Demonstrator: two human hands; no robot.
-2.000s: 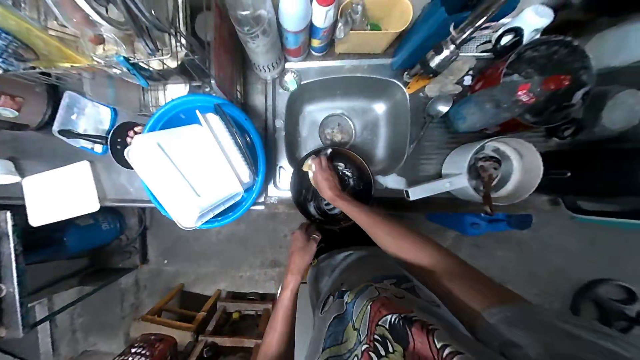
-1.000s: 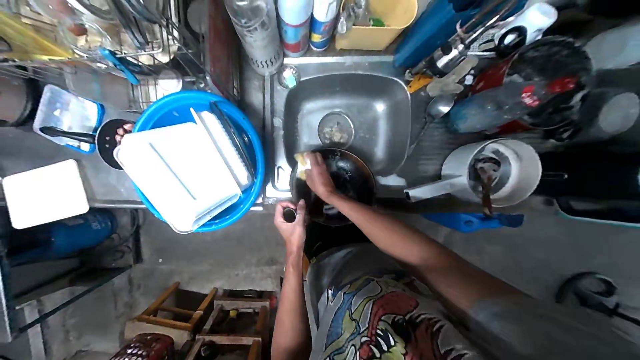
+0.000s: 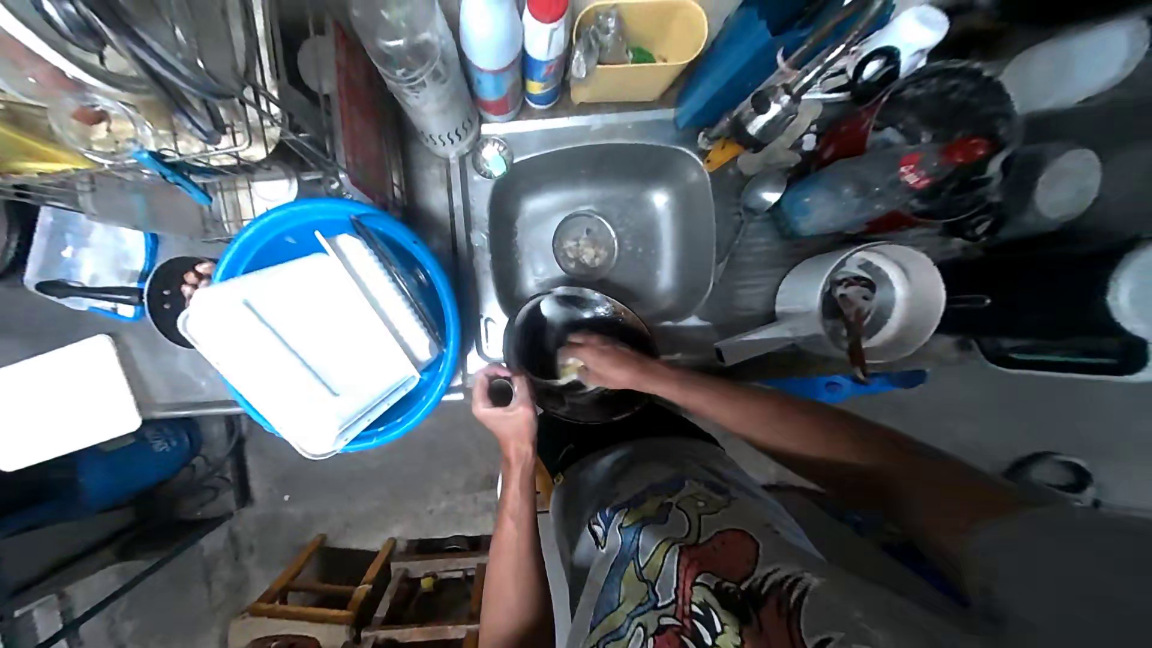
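Note:
A black pan [image 3: 585, 315] rests tilted at the near edge of the steel sink [image 3: 630, 193], between the sink and the person's front. My left hand [image 3: 506, 405] is closed around the end of its dark handle, at the pan's left side. Inside the pan, my right hand [image 3: 607, 362] presses a yellowish sponge [image 3: 571, 367] against the dark inner wall; its fingers are partly blurred. Soapy smears show near the sponge. The sink's drain strainer [image 3: 585, 245] holds pale scraps.
Left of the sink, a blue basin [image 3: 450, 333] holds white plastic containers [image 3: 297, 342]. To the right lie a white pot [image 3: 805, 292], a plastic bottle [image 3: 846, 193] and a spoon [image 3: 763, 192]. The faucet [image 3: 765, 112], bottles and a yellow bin [image 3: 643, 81] line the far edge.
My right hand has moved from the pan's left rim down into its inside with the sponge. Compared with two seconds ago, my left hand has turned and grips the handle end.

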